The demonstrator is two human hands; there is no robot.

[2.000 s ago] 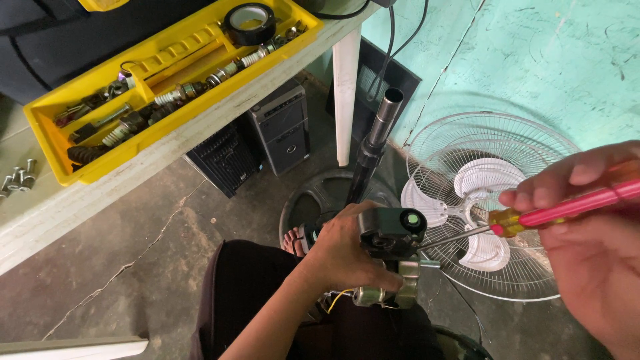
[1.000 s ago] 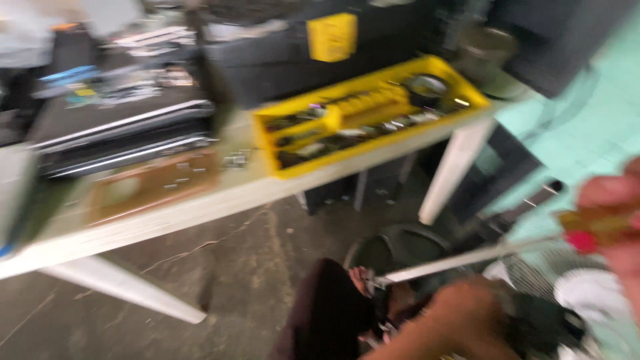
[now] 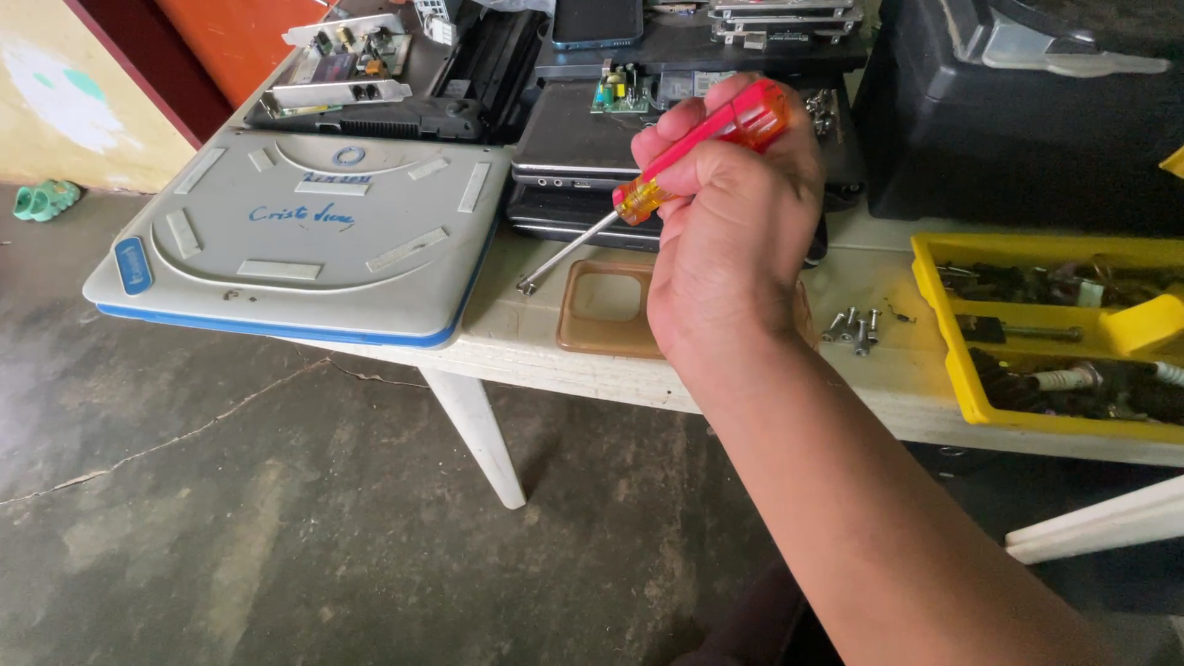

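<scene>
My right hand [image 3: 731,203] is closed round the red and yellow handle of a screwdriver [image 3: 708,139]. The metal shaft slants down to the left, and at its tip a small screw [image 3: 526,286] shows just over the white table top [image 3: 504,319]. Below the hand lies a brown translucent phone case [image 3: 578,333], partly covered by the wrist. Several loose screws [image 3: 860,328] rest on the table right of the forearm. My left hand is out of view.
A grey laptop [image 3: 310,231] with a blue edge lies at the left. Black laptops [image 3: 578,129] are stacked behind, bearing a green circuit board [image 3: 620,90] and a phone [image 3: 597,23]. A yellow tool tray [image 3: 967,370] and a black case [image 3: 999,139] stand at the right.
The view has swung far left to the table. My right hand with the screwdriver has moved from the fan motor to above the table. My left hand, earlier on the motor, has left the view.
</scene>
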